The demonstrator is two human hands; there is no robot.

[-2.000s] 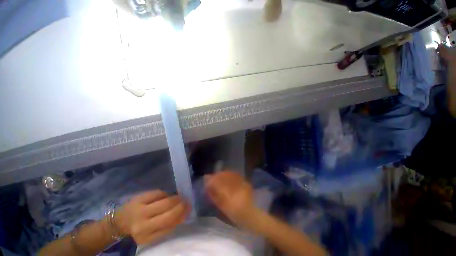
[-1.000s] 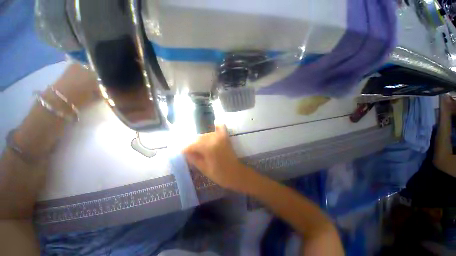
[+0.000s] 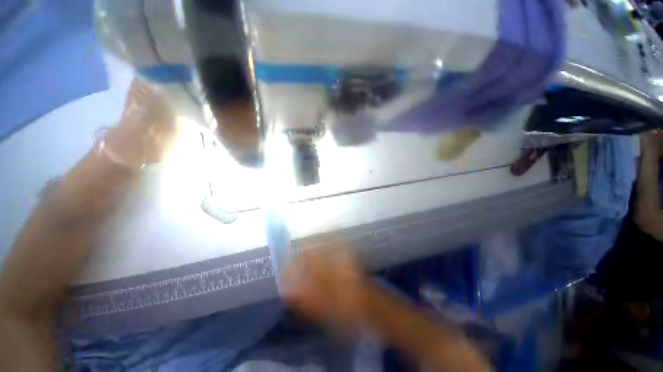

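Note:
The narrow pale blue fabric strip (image 3: 278, 236) runs from the white glare at the needle down over the ruler-marked table edge. My right hand (image 3: 327, 283) is blurred at the strip's lower part, in front of the table edge, with its fingertips touching the strip; its grip is too blurred to tell. My left hand (image 3: 149, 127) is on the table behind and left of the needle, partly lost in glare; its fingers are hidden. The white machine head (image 3: 407, 33) with a blue stripe stands above. The presser foot area is washed out by the lamp.
Light blue panels (image 3: 47, 62) lie at the upper left. Purple cloth (image 3: 520, 69) drapes the machine head, with a yellowish item (image 3: 458, 144) below. A dark red handle (image 3: 526, 161) lies at right. Blue pieces are bundled below the table edge. Another person's arm (image 3: 649, 185) is at far right.
My right hand has moved from near the needle down to the table edge along the strip. My left hand has shifted slightly right. Earlier, both hands were below the table edge near my lap.

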